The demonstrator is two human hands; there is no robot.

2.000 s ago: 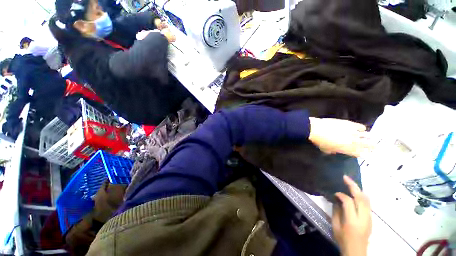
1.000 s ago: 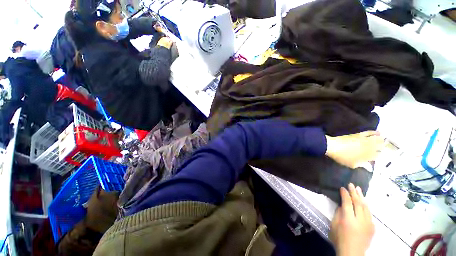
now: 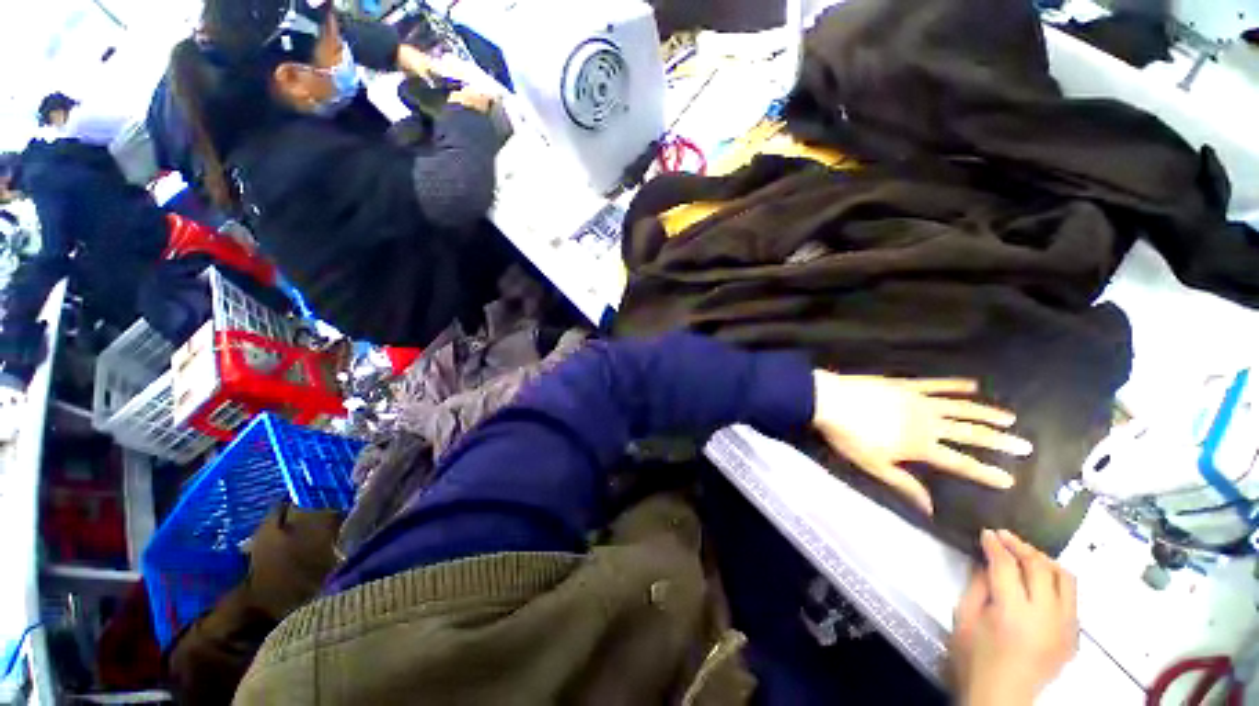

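Observation:
The dark brown garment (image 3: 884, 276) lies in a heap over the white machine table, its near part spread flat towards the sewing machine (image 3: 1198, 455) at the right. My left hand (image 3: 922, 430) lies palm down on the cloth with its fingers spread. My right hand (image 3: 1019, 614) is at the cloth's near edge, its fingertips touching it; whether they pinch the cloth is unclear. The machine's needle cannot be made out.
Red scissor handles (image 3: 1198, 683) are at the lower right edge. A ruler-marked table edge (image 3: 828, 552) runs below the cloth. A masked person (image 3: 345, 179) works at the upper left. Blue (image 3: 235, 510) and red-and-white baskets (image 3: 262, 379) stand at left. Another white machine (image 3: 597, 83) is behind.
The brown cloth now reaches farther right, up to the machine. My left hand has moved slightly left and spread its fingers flat on it. My right hand has shifted a little right.

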